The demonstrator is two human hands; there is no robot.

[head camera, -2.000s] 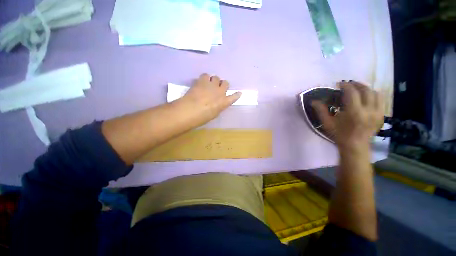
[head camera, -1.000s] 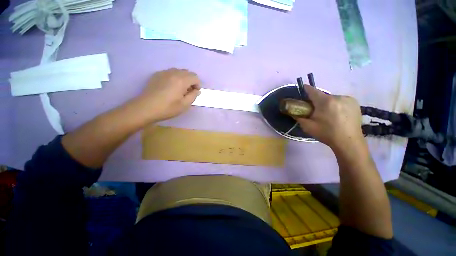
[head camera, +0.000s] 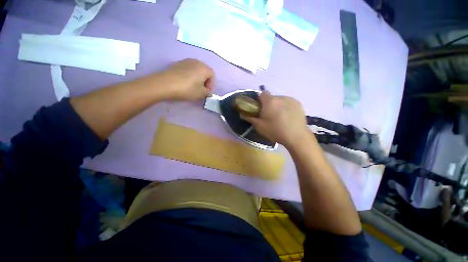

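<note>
A narrow white folded strip [head camera: 212, 103] lies on the table, mostly hidden under the iron; only its left end shows. My right hand [head camera: 279, 118] is closed around the handle of the dark steam iron [head camera: 237, 118], whose pointed tip faces left onto the strip. My left hand [head camera: 191, 80] has curled fingers at the strip's left end and seems to pinch its corner. The tan card pattern [head camera: 215, 151] lies nearer to me, below the iron, with nothing holding it.
A pile of finished strips [head camera: 77, 52] lies at left over a white tie [head camera: 59, 84]. A stack of cut panels [head camera: 226, 33] is at far middle. A green strip [head camera: 350, 61] is at far right. The black iron hose [head camera: 354, 137] runs right. A yellow crate [head camera: 279, 230] stands below the edge.
The iron in my right hand has slid left along the strip, covering most of it. My left hand stays at the strip's left end. The whole view has shifted and tilted.
</note>
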